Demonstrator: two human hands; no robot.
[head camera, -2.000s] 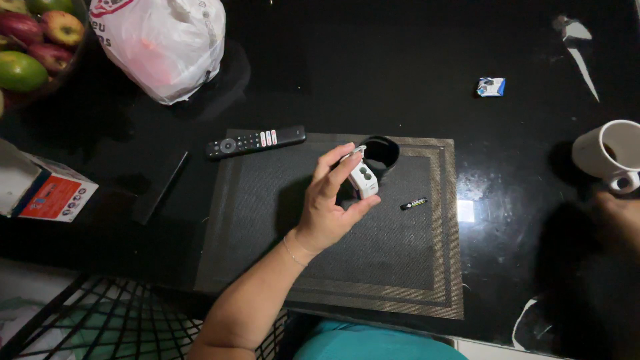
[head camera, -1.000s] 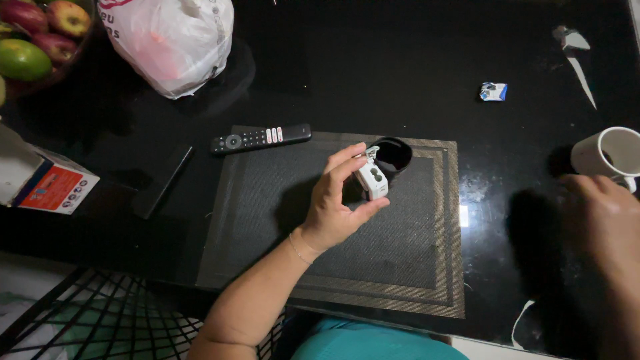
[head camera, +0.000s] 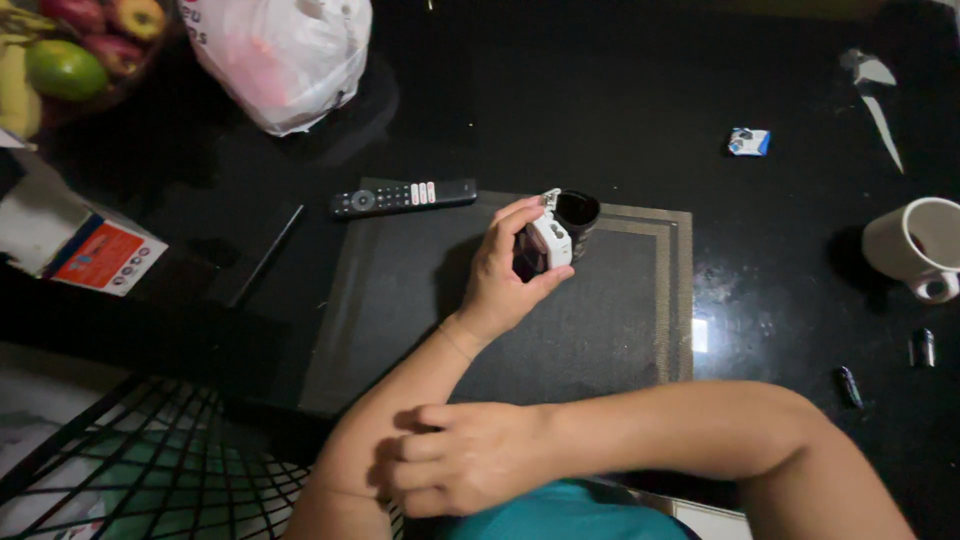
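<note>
My left hand (head camera: 506, 277) grips a white device (head camera: 553, 241) with a dark round face and small openings in its side, above the dark woven placemat (head camera: 600, 330). Behind the device a black cup-like thing (head camera: 579, 211) shows, partly hidden. My right hand (head camera: 469, 457) lies across my left forearm with its fingers curled; nothing shows in it, though its palm is hidden. A black remote control (head camera: 405, 198) rests at the placemat's upper left edge. Two small dark cylinders, one a battery-like piece (head camera: 848, 387) and one a shinier piece (head camera: 927, 348), lie at the right.
A white mug (head camera: 889, 244) stands at the right edge, below torn white scraps (head camera: 881, 131) and a small blue-and-white packet (head camera: 748, 142). A plastic bag (head camera: 292, 67), a fruit bowl (head camera: 150, 71) and an opened box (head camera: 105, 255) occupy the left side. A mesh chair (head camera: 187, 457) is at lower left.
My right hand has moved from beside the mug to my left forearm. The battery on the placemat two seconds ago no longer shows there. My left hand still holds the white device.
</note>
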